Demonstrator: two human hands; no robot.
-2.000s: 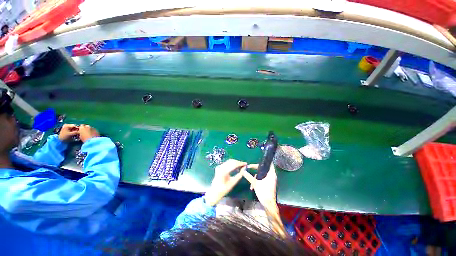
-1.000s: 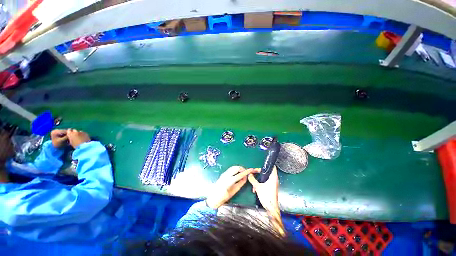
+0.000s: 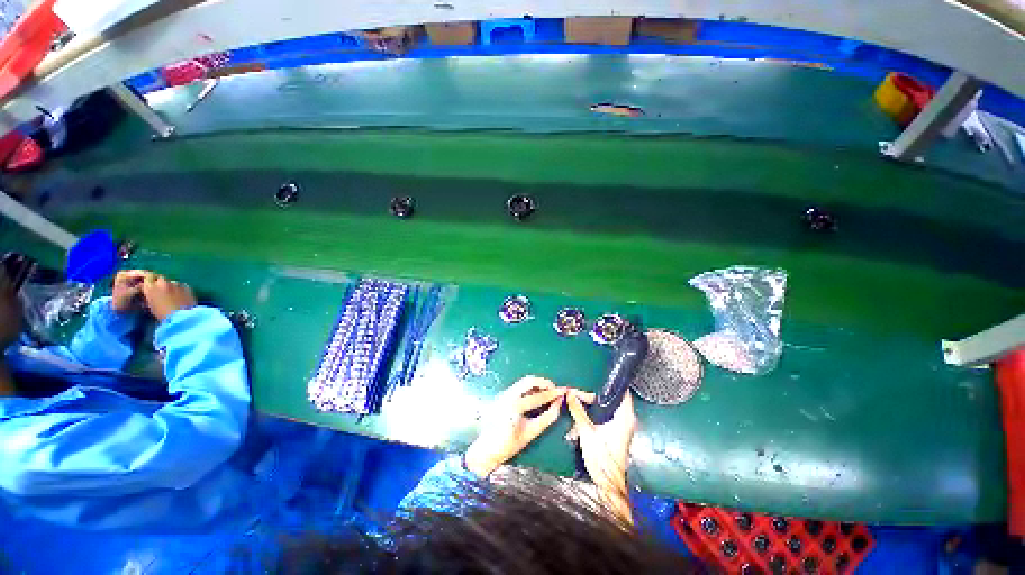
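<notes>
My right hand (image 3: 607, 440) holds the black electric screwdriver (image 3: 620, 376), tilted up toward the screw dish (image 3: 670, 368). My left hand (image 3: 517, 423) is beside it, fingertips pinched close to my right fingertips. A small dark thing shows at the left fingers, too small to name. Three round units, at left (image 3: 515, 309), middle (image 3: 570, 322) and right (image 3: 608, 328), lie on the bench beyond my hands. Small loose metal parts (image 3: 477, 353) lie in a heap beyond my left hand. Blue-and-silver part strips (image 3: 362, 348) lie further left.
A clear plastic bag (image 3: 744, 318) lies right of the dish. The green conveyor belt (image 3: 674, 230) carries spaced dark units. A red tray (image 3: 776, 544) holds units below the bench edge. Another person's blue sleeve (image 3: 191, 404) is at left. A pale shelf frame (image 3: 337, 34) crosses the top.
The view has shifted. The screwdriver has tilted further right and three round units now show fully beyond it. Both hands stay close together.
</notes>
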